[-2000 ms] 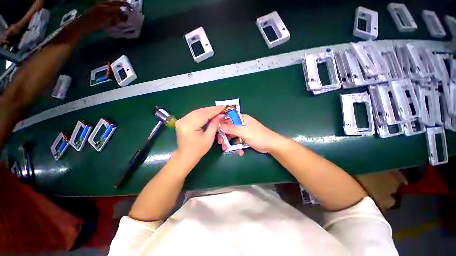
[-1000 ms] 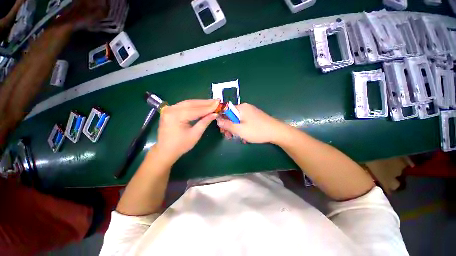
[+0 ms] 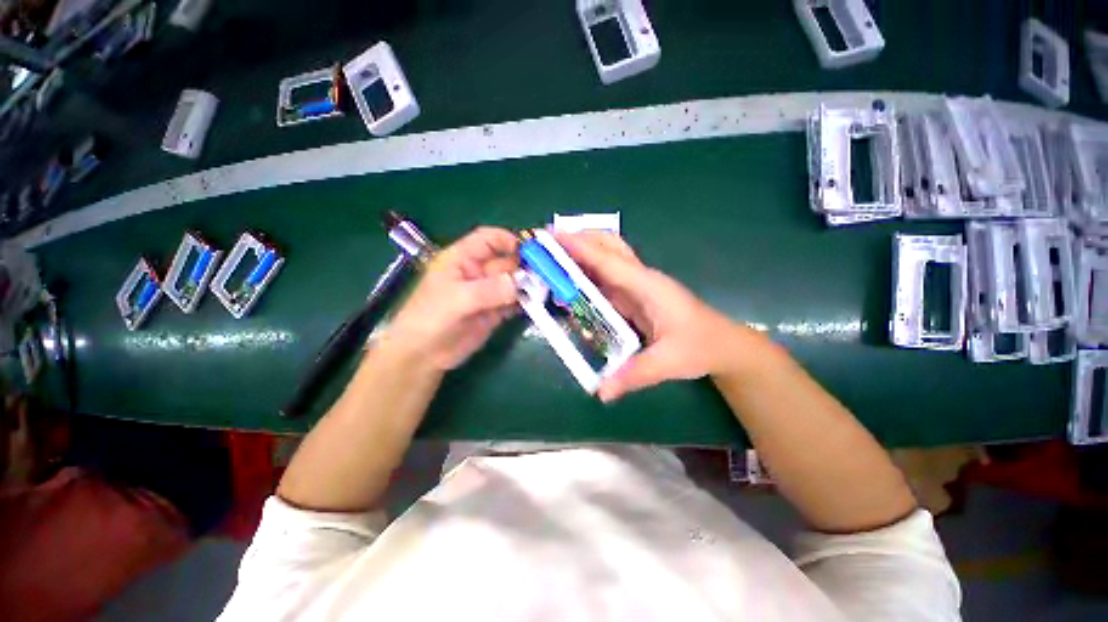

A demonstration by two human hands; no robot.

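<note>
A half-assembled unit, a white frame with a blue component and small green parts inside, is held tilted above the bench. My right hand grips its right side and lower end. My left hand has its fingertips at the upper left edge, by the blue component; whether they pinch a part is hard to see. A white front housing frame lies on the bench behind my right hand, mostly hidden by it.
A mallet lies left of my left hand. Three half-assembled units lie at left. Stacked white frames lie at right. Beyond a pale metal strip, the belt carries white housings. A person's red clothing shows at lower left.
The unit is now turned with its open inside facing up, more of it visible. The other person's arm at upper left has gone from view. The housings on the belt appear further right.
</note>
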